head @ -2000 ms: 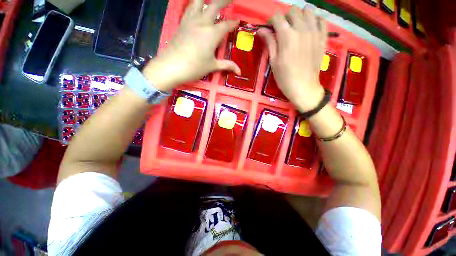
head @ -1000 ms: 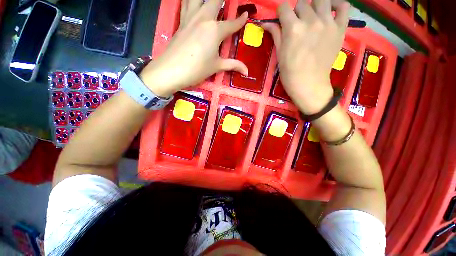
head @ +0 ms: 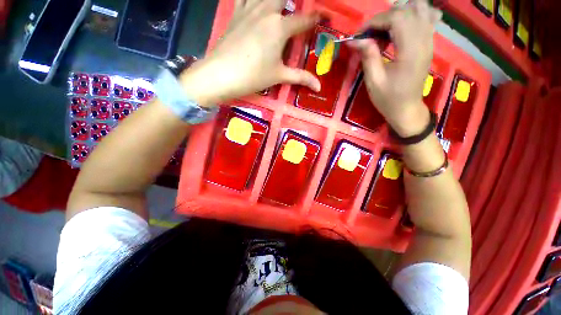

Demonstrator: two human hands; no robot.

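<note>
A glossy red back cover (head: 317,101) lies in a back-row pocket of the red foam tray (head: 246,206). Its yellow sticker (head: 325,60) is partly lifted, and a greenish camera area (head: 322,40) shows above it. My right hand (head: 400,58) holds a dark pointed tool (head: 372,35), its thin tip at the lifted sticker. My left hand (head: 255,55) rests around the cover's left side, thumb on the cover and index finger at its top edge. Other covers in the tray carry yellow stickers; one in the front row (head: 337,184) has a whitish patch.
At left are a clear blister tray of lens covers (head: 101,109), a smartphone (head: 52,37) and a dark flat device (head: 149,26) on the dark bench. Stacked red foam trays (head: 507,184) stand at right. A grey sleeve (head: 21,175) shows at far left.
The yellow sticker has been peeled partly off, uncovering the greenish area. My right hand has moved slightly right with the tool, its thin tip now visible. The view has shifted slightly.
</note>
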